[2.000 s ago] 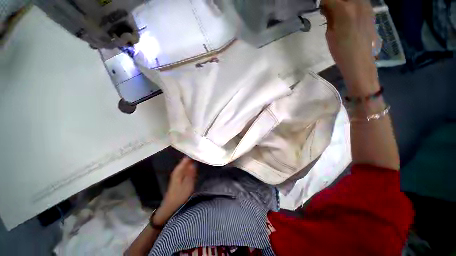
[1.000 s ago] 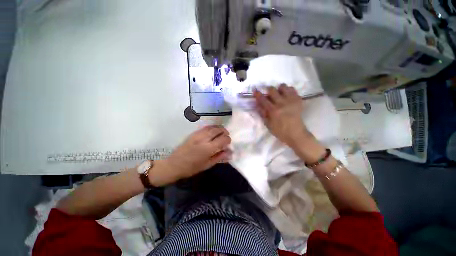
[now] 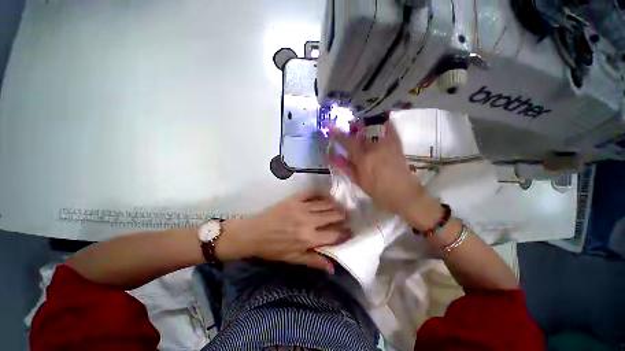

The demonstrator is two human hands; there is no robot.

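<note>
A white garment (image 3: 438,130) with dark stitch lines lies under the head of the sewing machine (image 3: 507,68) and hangs over the table's front edge. My right hand (image 3: 377,164) is on the garment just in front of the lit needle area (image 3: 336,120), fingertips close to the needle; the light blurs what they touch. My left hand (image 3: 301,230) holds the garment's edge at the table's front edge, fingers bent over the cloth. The shiny plate (image 3: 301,137) shows left of the needle.
The white table (image 3: 151,123) has a printed ruler along its front edge. More white cloth (image 3: 175,301) lies below the table at the left. A light plastic basket (image 3: 584,206) stands at the right. Dark round knobs sit beside the plate.
The view has shifted. My right hand has moved from flat on the cloth to nearer the needle. My left hand has moved right and lower along the garment's edge.
</note>
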